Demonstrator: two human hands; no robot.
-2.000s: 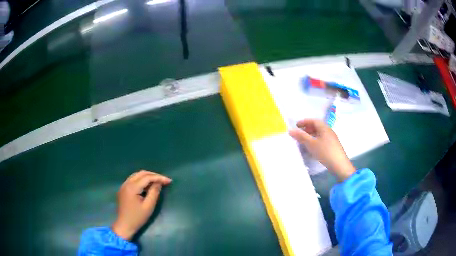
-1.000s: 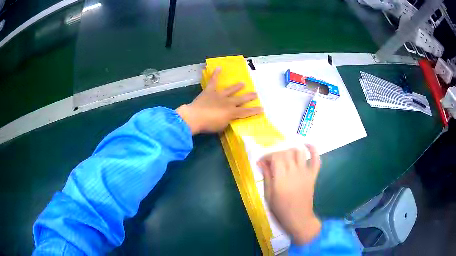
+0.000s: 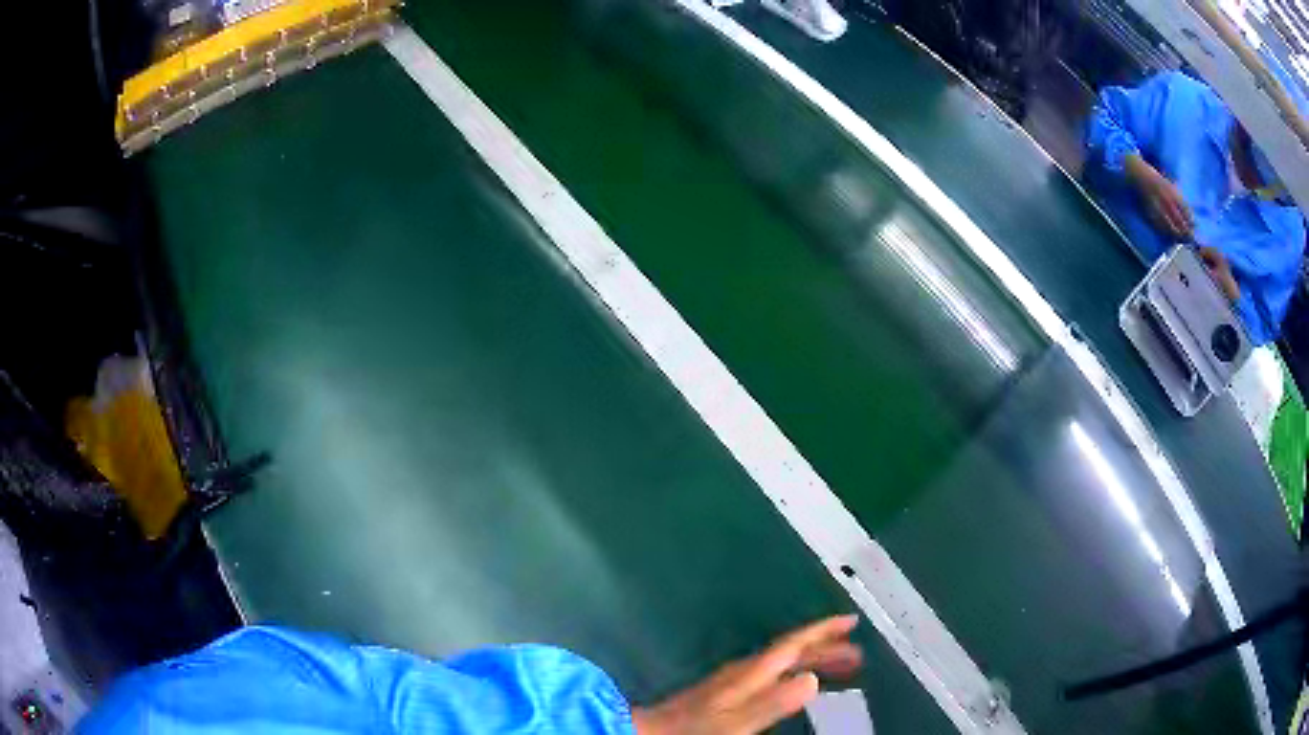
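Observation:
My left hand (image 3: 761, 686) is at the bottom edge, right of centre, reaching right from a blue sleeve. Its fingers are extended and slightly apart, and nothing shows in them. A small white rectangular piece (image 3: 843, 712) lies just below the fingertips, cut off by the bottom edge; whether a finger touches it I cannot tell. My right hand is out of the picture.
A green bench (image 3: 388, 388) is crossed by a pale metal rail (image 3: 689, 359). A long yellow strip with rows of pieces (image 3: 259, 65) is at the upper left. A person in a blue smock (image 3: 1148, 129) handles a silver-white unit (image 3: 1184, 338) at the upper right.
The view has swung left. The yellow stack under my hands, the paper sheet and the glue tube are out of view. My left hand is off the stack; my right hand has left the picture.

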